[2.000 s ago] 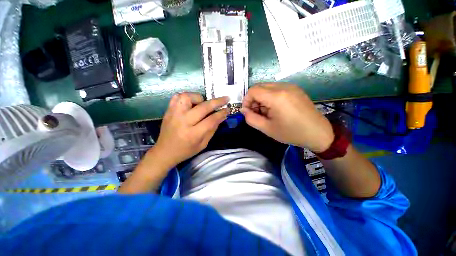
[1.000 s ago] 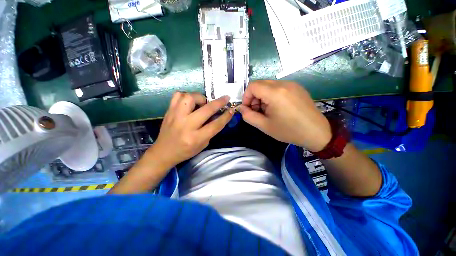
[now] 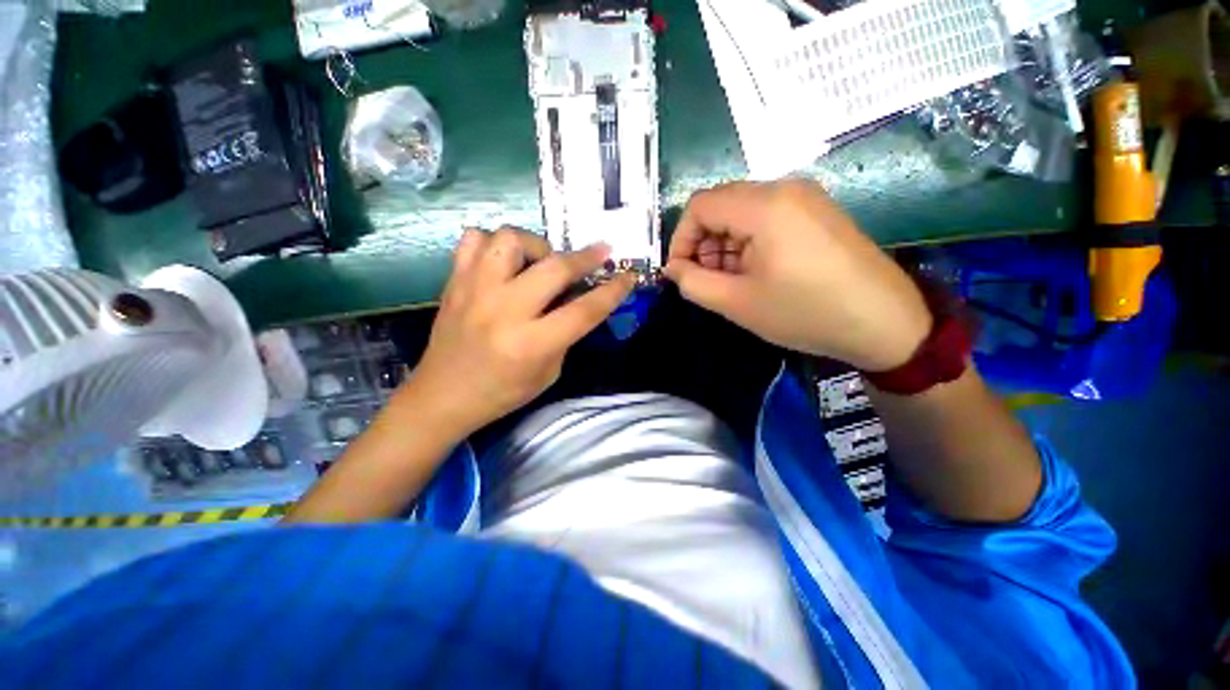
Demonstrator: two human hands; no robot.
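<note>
The silver-white phone mid-frame (image 3: pixel 573 148) lies upright on the green bench with its lower end at the front edge. A dark slot runs down its middle. Small dark and metallic parts (image 3: pixel 627 270) show at its lower end. My left hand (image 3: pixel 506 317) rests from the left with fingertips on that lower end, over the small parts. My right hand (image 3: pixel 796 276) is at the lower right corner, thumb and index finger pinched together at the frame's edge. Whatever lies between those fingertips is too small to tell.
Black phone batteries (image 3: pixel 243 155) and a round clear dish (image 3: pixel 391 139) are at the left. A desk fan (image 3: pixel 122 357) stands lower left. Printed paper sheets (image 3: pixel 877 68), a clear bag of small parts (image 3: pixel 1005 121) and a yellow-orange electric screwdriver (image 3: pixel 1122 202) are at the right.
My right hand's fingertips have moved slightly right, away from my left fingertips, uncovering more of the frame's lower end. The whole view has shifted a little. My left hand stays on the frame.
</note>
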